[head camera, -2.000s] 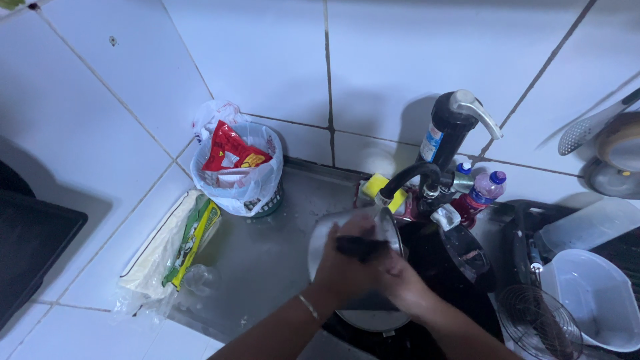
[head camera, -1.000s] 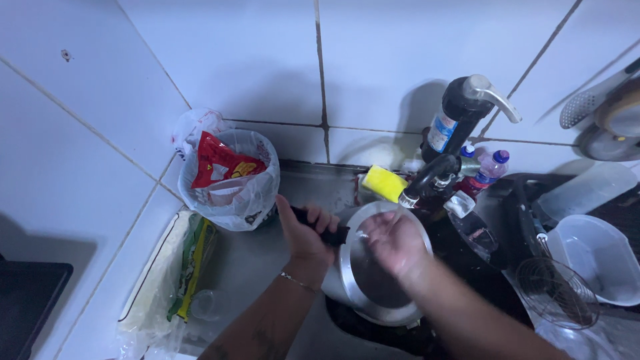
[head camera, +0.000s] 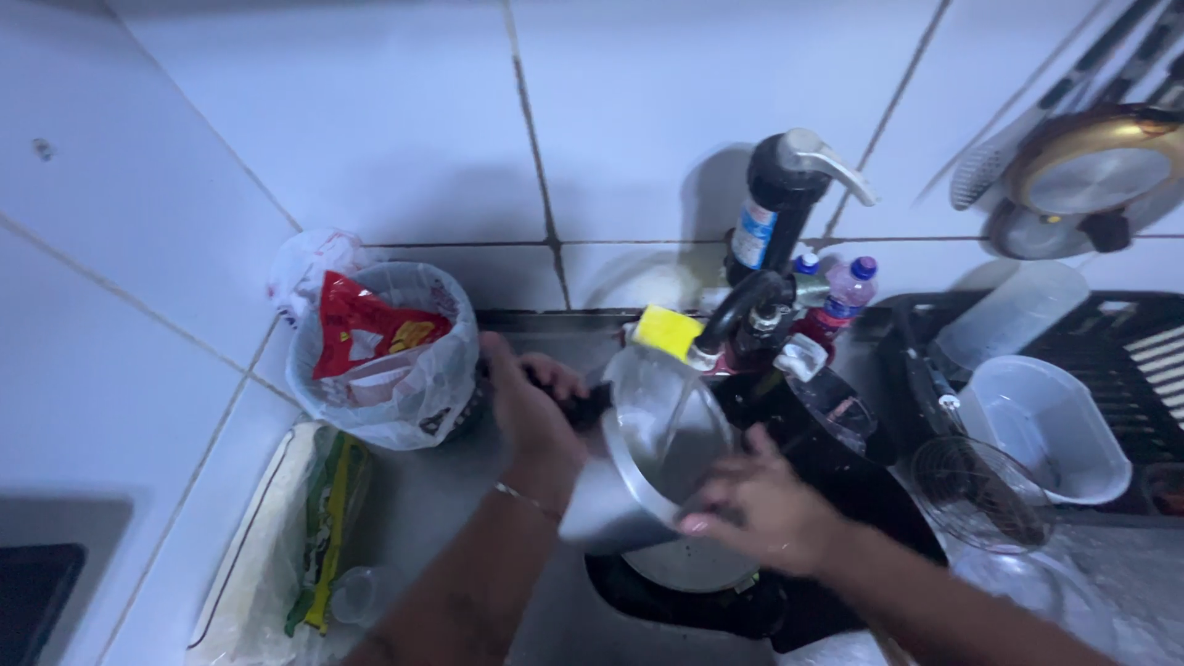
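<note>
A metal pot (head camera: 638, 462) is tilted on its side under the black faucet (head camera: 740, 310), its open mouth turned to the right, and what looks like a stream of water falls into it. My left hand (head camera: 536, 407) grips the pot's black handle (head camera: 587, 404). My right hand (head camera: 763, 504) is at the lower right of the pot's rim, blurred, its fingers spread; whether they touch the rim is hard to tell. Below the pot lies a round, light metal piece (head camera: 689, 566) over the dark sink. A yellow sponge (head camera: 668, 331) sits just behind the pot.
At left stand a bin lined with a plastic bag (head camera: 388, 416) and a green-yellow package (head camera: 338, 527). Behind the sink are a black water filter (head camera: 772, 203) and bottles (head camera: 846, 291). At right, a black dish rack (head camera: 1147, 370), a plastic tub (head camera: 1045, 430) and a wire strainer (head camera: 982, 495).
The pot has tipped from mouth-up to its side, with my left hand still on the handle. My right hand has moved from inside the pot's mouth to its lower right rim.
</note>
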